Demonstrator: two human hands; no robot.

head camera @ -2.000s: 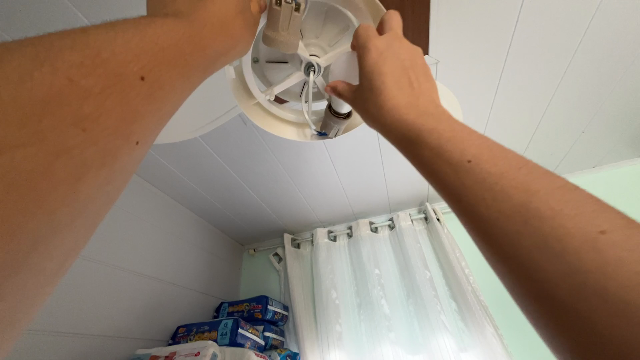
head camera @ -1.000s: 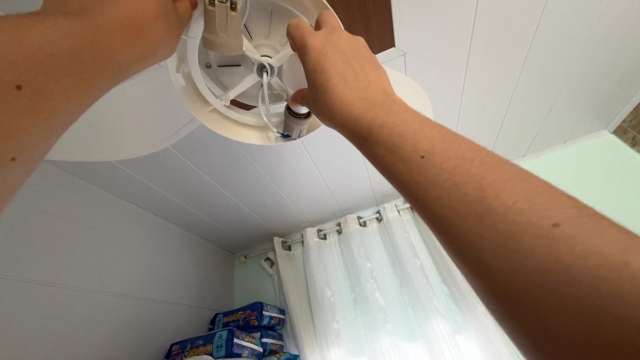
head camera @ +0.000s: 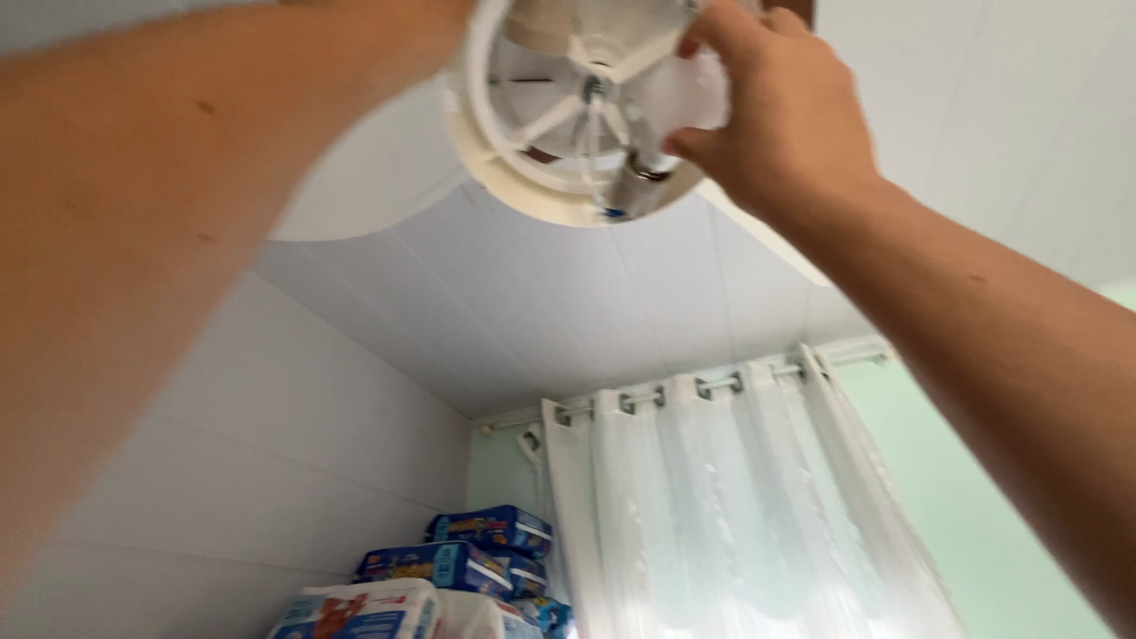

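Overhead hangs a round off-white ceiling fan light fitting [head camera: 532, 191], its underside open, with spokes, white wires and lamp sockets inside. My right hand [head camera: 772, 98] is at its right side, thumb and fingers around a frosted white bulb [head camera: 683, 93]. The bulb's lower end sits at a metallic socket [head camera: 636, 186] with a bit of blue beside it. My left hand reaches up to the fitting's left side and is cut off by the top edge; only my forearm shows. White fan blades [head camera: 373, 182] extend to either side of the fitting.
Below and beyond, a white sheer curtain [head camera: 710, 497] hangs from a rod [head camera: 777, 371] by the pale green wall [head camera: 923, 444]. Several blue plastic packs [head camera: 435, 566] and white packs [head camera: 355, 612] are stacked at the lower left. White panels [head camera: 577, 293] line the ceiling.
The left hand, partly visible at the fitting earlier, is now beyond the frame's top. The right hand remains at the bulb. The view has shifted.
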